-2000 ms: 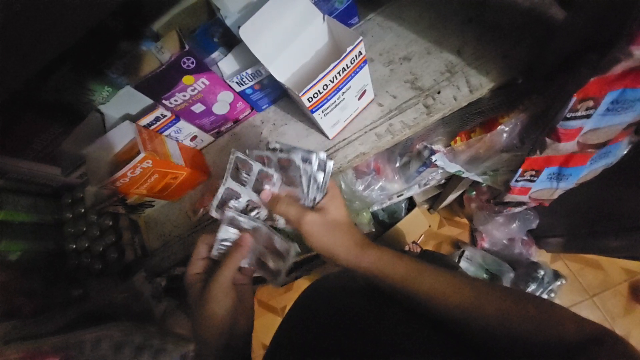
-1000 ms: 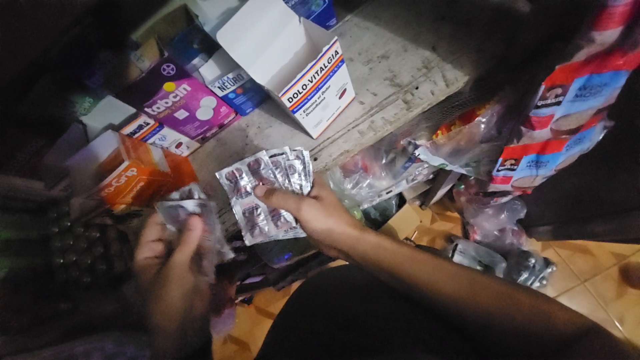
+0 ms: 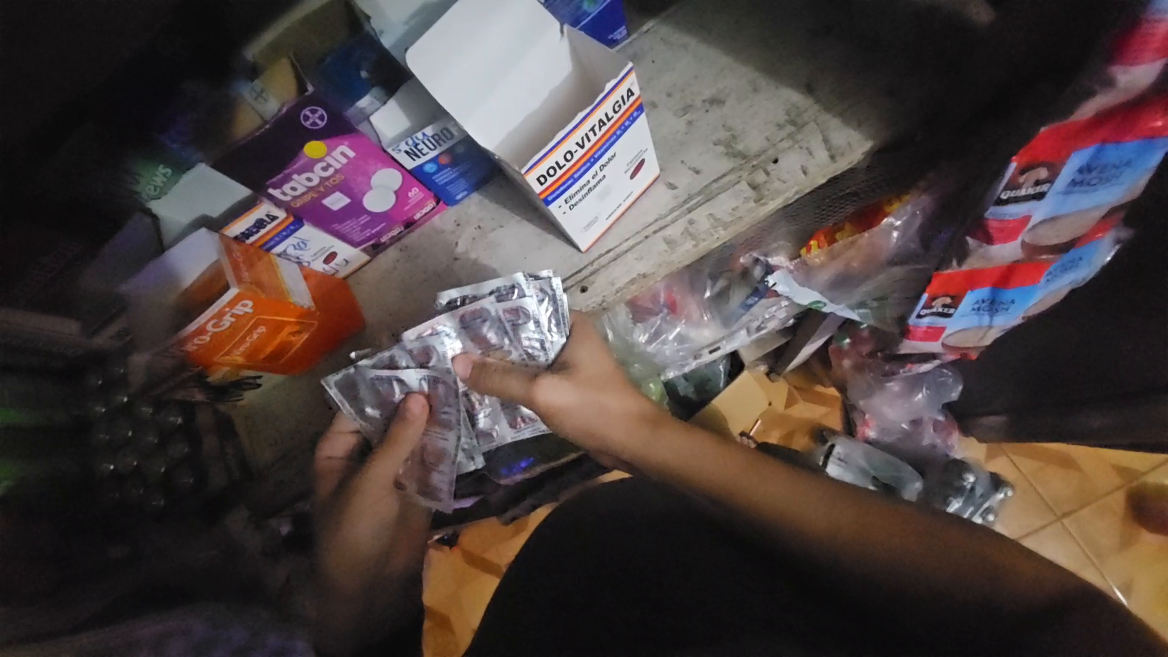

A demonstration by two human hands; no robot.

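My right hand grips a fanned stack of foil blister packs of pills, thumb on top. Lower left, my left hand pinches more blister packs between thumb and fingers; the two bunches overlap, so where one ends is hard to tell. Beyond my hands, an open white Dolo-Vitalgia carton stands on a worn wooden shelf with its flap raised. How much lies inside it cannot be seen.
A purple Tabcin box, a blue Neuro box and an orange box stand at the left of the shelf. Quaker packets hang at the right. Plastic bags lie below, over a tiled floor.
My left hand, apart from the right one a second ago, has come back against it, and the blister packs in both hands now overlap. The Dolo-Vitalgia carton stays on the shelf.
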